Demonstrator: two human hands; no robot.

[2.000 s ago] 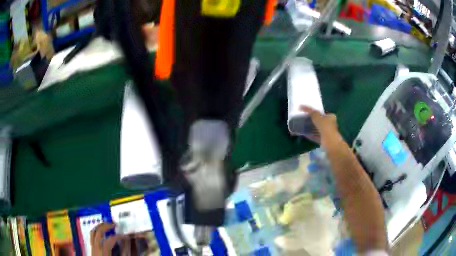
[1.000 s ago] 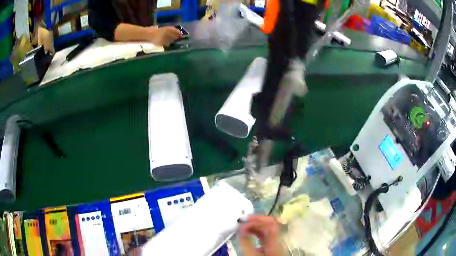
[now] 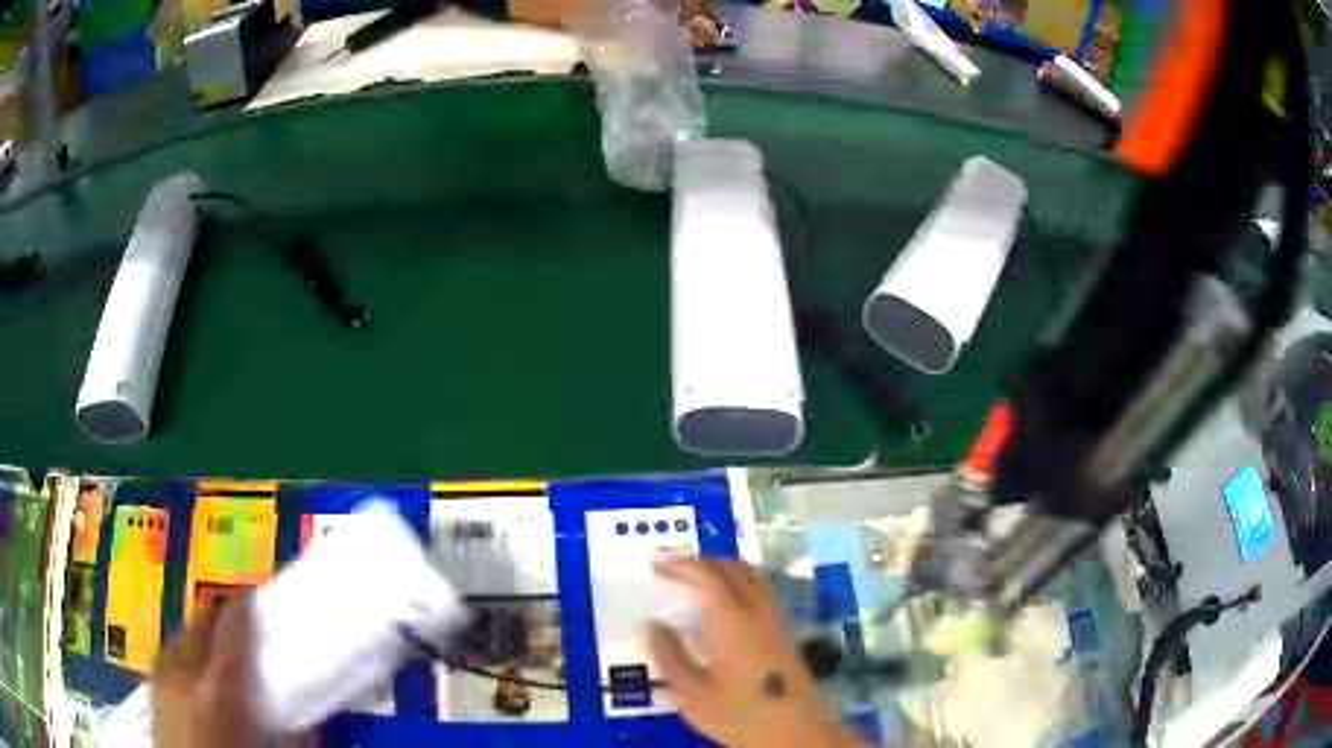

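My left hand, blurred at the lower left, holds a long white appliance case at a slant over the printed sheets. A thin black cord runs from the case's near end rightward to my right hand. My right hand's fingers are apart, with no case in them; the cord seems to pass beneath it. A dark blurred piece, perhaps the plug, lies right of that hand. The black-and-orange screwdriver hangs tilted and blurred at the right, its metal tip away from the case.
The green conveyor carries three white cases, some with black cords. A crumpled clear plastic bag is at its far side. A cream-white pile lies on the bench at right, beside the white screw feeder.
The held case has moved left, now in my left hand. My right hand is off it. The view has turned right; the screwdriver appears farther right.
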